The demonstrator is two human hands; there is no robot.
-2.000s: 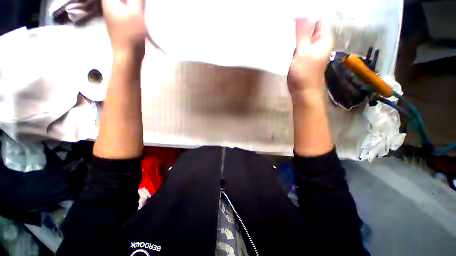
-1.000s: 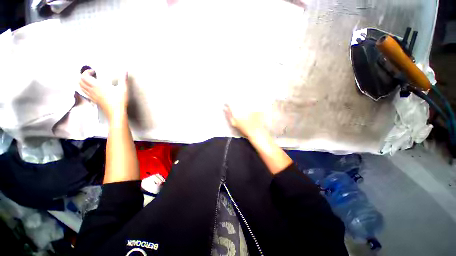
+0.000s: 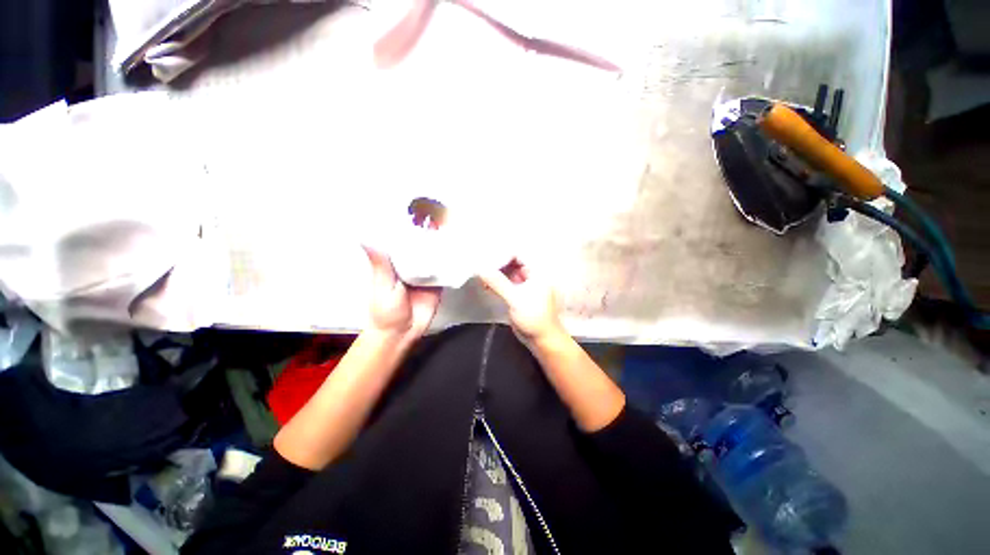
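The white tape roll (image 3: 423, 252), with its dark centre hole showing, is near the table's front edge. My left hand (image 3: 400, 295) holds it from the near left side. My right hand (image 3: 527, 300) is at the roll's right side, its thumb and finger pinched together near the roll's edge; glare hides whether a tape end is between them. A pale garment panel (image 3: 499, 141) lies flat beyond the roll, washed out by glare, with a pinkish folded edge at the far side.
A steam iron (image 3: 771, 163) with an orange handle rests at the table's right, its hoses running right. Crumpled white material (image 3: 865, 266) is beside it. Draped pale cloth (image 3: 92, 217) lies at the left edge, a grey-brown bundle (image 3: 201, 38) at far left. Plastic bottles (image 3: 765, 461) are below.
My left hand has brought the roll from the left side of the table to the front middle. My right hand has come beside it. The panel, first under both hands, now lies untouched by them.
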